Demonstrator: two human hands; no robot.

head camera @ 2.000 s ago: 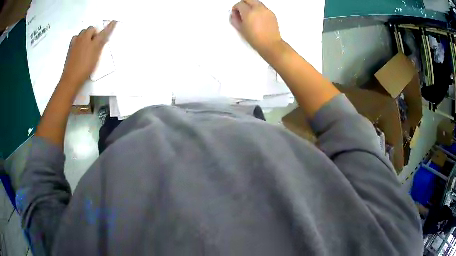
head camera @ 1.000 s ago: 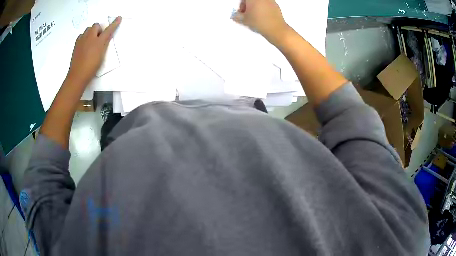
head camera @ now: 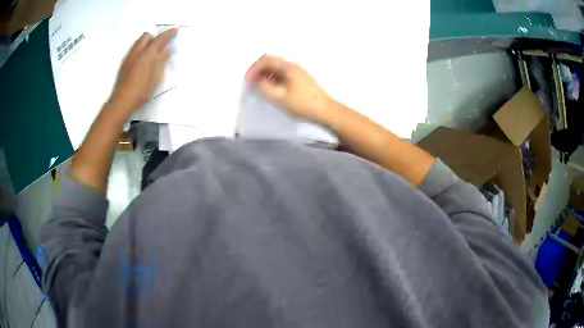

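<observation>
A large white box blank (head camera: 211, 61) lies before me, washed out by glare, with small dark print at its left. My left hand (head camera: 144, 70) rests on its left part, fingers spread, holding nothing. My right hand (head camera: 288, 86) is blurred over the middle near the front edge, with fingertips pinched at a pale grey flap or sheet (head camera: 266, 118). I cannot tell for certain whether it grips this. My body hides part of the blanks' front edge.
A green mat (head camera: 29, 109) shows at left and at upper right. An open brown carton (head camera: 477, 154) with packed items stands at the right below the bench. Shelving and a blue container (head camera: 556, 259) are farther right.
My right hand has moved left and towards my body, to the pale grey flap or sheet. My left hand has stayed at the blank's left part. The view has shifted slightly.
</observation>
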